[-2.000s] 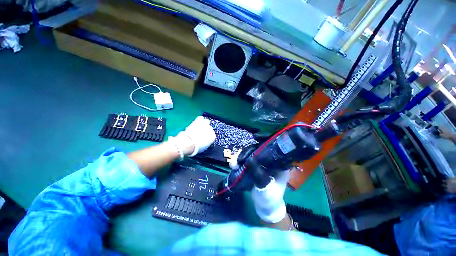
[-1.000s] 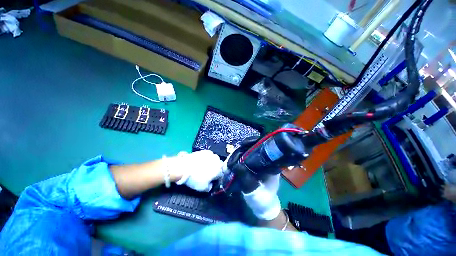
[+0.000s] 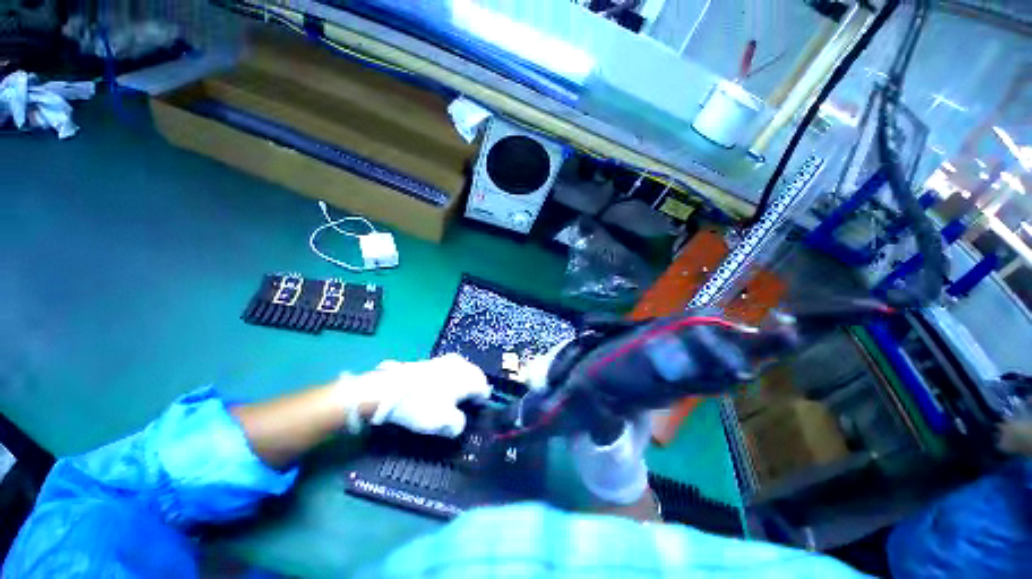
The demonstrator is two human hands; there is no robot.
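Observation:
My right hand point(image 3: 611, 458), in a white glove, is closed around the thick black electric screwdriver point(image 3: 645, 373), partly hidden behind it. The screwdriver is blurred and its tip end is over the black assembly jig point(image 3: 424, 484). My left hand point(image 3: 424, 394), in a white glove, rests over the jig's far left part, close to the screwdriver tip; its fingertips and anything between them cannot be made out. The black screw tray point(image 3: 498, 314), full of silver specks, lies just behind the jig, with a small tan pile point(image 3: 510, 362) at its near side.
Black heat sinks point(image 3: 314, 305) lie at left. Behind are a white adapter-like block point(image 3: 379, 250), an open cardboard box point(image 3: 306, 158) and a whitish blower point(image 3: 515, 170). At right are an orange board point(image 3: 679, 277), a pale strip point(image 3: 756, 235), and another person's blue sleeve point(image 3: 968, 526).
My left hand went from the screw tray to the jig, beside the screwdriver tip. The screwdriver now lies more level. The camera view has shifted slightly.

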